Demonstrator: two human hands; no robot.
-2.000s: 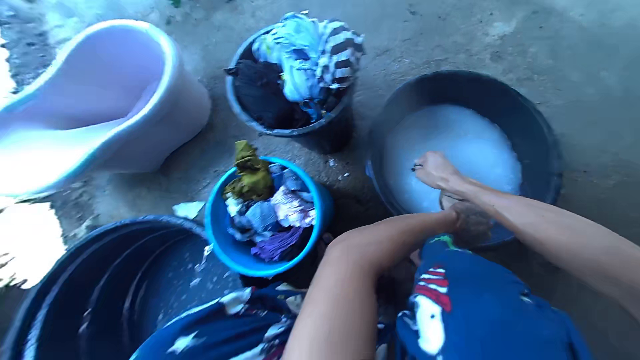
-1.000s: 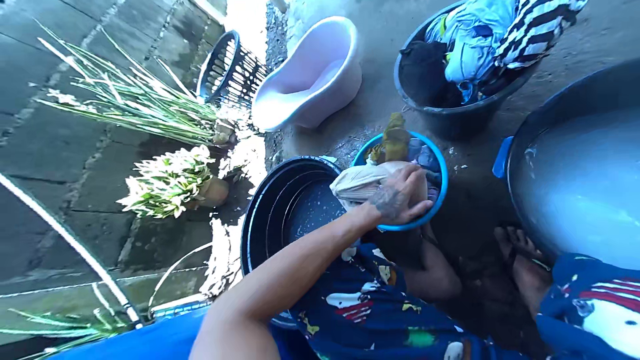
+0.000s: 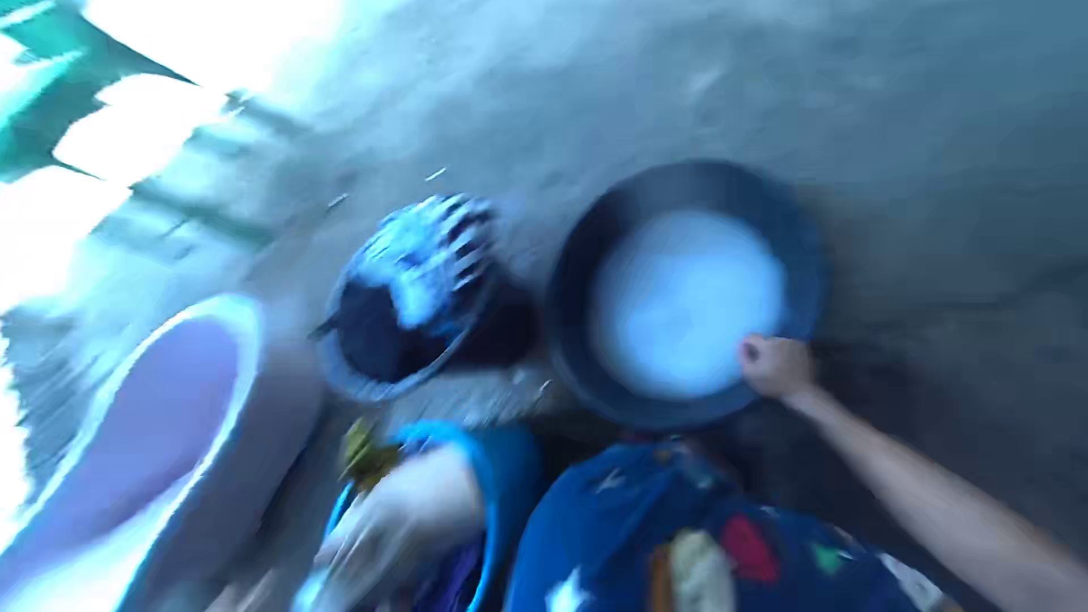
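My right hand point(image 3: 775, 365) is a closed fist over the near right rim of a dark round basin point(image 3: 586, 374); nothing shows in it. Cloudy, whitish water point(image 3: 697, 306) fills much of the basin. At the bottom, a blue bucket point(image 3: 501, 476) holds an olive cloth point(image 3: 365, 455), a purple cloth point(image 3: 459, 574) and a pale, blurred cloth point(image 3: 416, 501) bulging over the top. A skin-coloured patch, perhaps my left hand point(image 3: 251, 592), shows beside the bucket at the bottom edge; its fingers and any hold are too blurred to tell.
A dark bucket point(image 3: 370, 391) of light blue, striped and black clothes stands left of the basin. A pale lilac baby bathtub point(image 3: 246, 382) lies at the lower left. My knee, in blue patterned cloth point(image 3: 612, 527), rises below the basin. Grey concrete floor point(image 3: 918, 153) surrounds them.
The view has swung back toward the basin. My right hand, out of view one second ago, shows at its rim. My left hand no longer plainly shows on the pale cloth at the blue bucket.
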